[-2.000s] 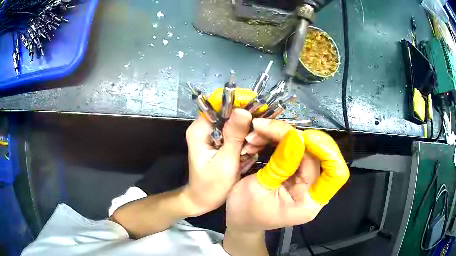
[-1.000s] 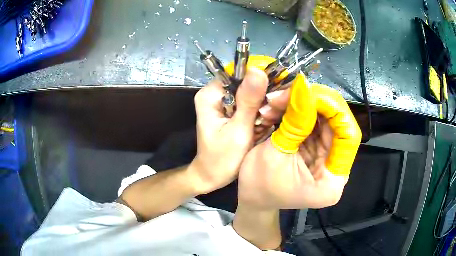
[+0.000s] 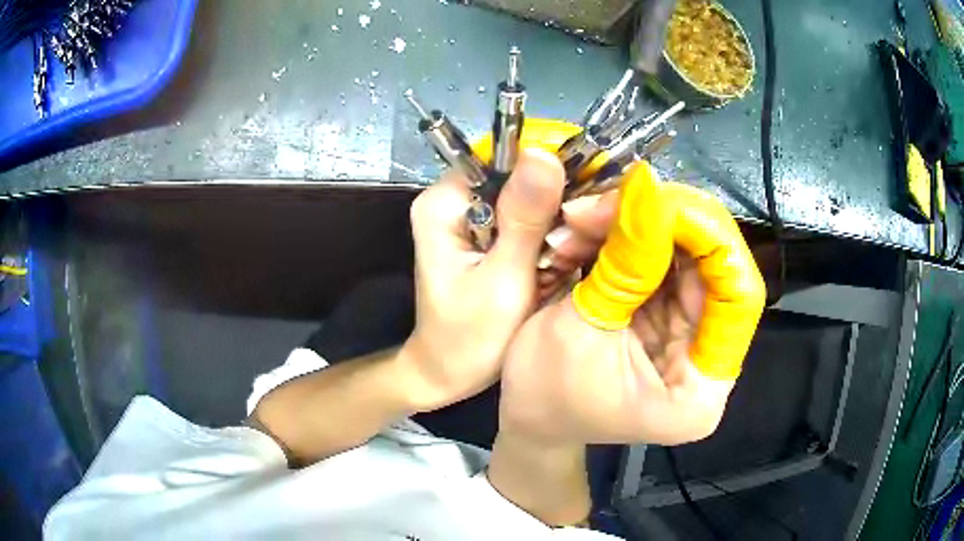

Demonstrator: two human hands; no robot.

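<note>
My left hand (image 3: 476, 285) is closed round a fanned bundle of metal connector plugs (image 3: 508, 122), narrow tips pointing up and outward. One more plug end shows at the side of the fist. My right hand (image 3: 634, 317) is against the left one, with yellow finger cots (image 3: 728, 280) on two bent fingers. Its fingertips are at the right-hand plugs of the bundle; whether they grip a plug or a wire is hidden. A yellow cot on a left finger shows behind the plugs. The soldering iron (image 3: 653, 37) points down just above the right-hand tips; contact cannot be told.
A blue tray (image 3: 174, 63) with heaped connectors is at the upper left. A round tin (image 3: 710, 51) of golden rough material stands beside the iron. A black cord (image 3: 770, 116) crosses the bench. A yellow-and-black tool (image 3: 918, 180) lies at the right. The bench edge runs behind my hands.
Since two seconds ago, both hands appear higher and slightly further right in view, while the bench scene has shifted up and right. Over the last second almost nothing has moved.
</note>
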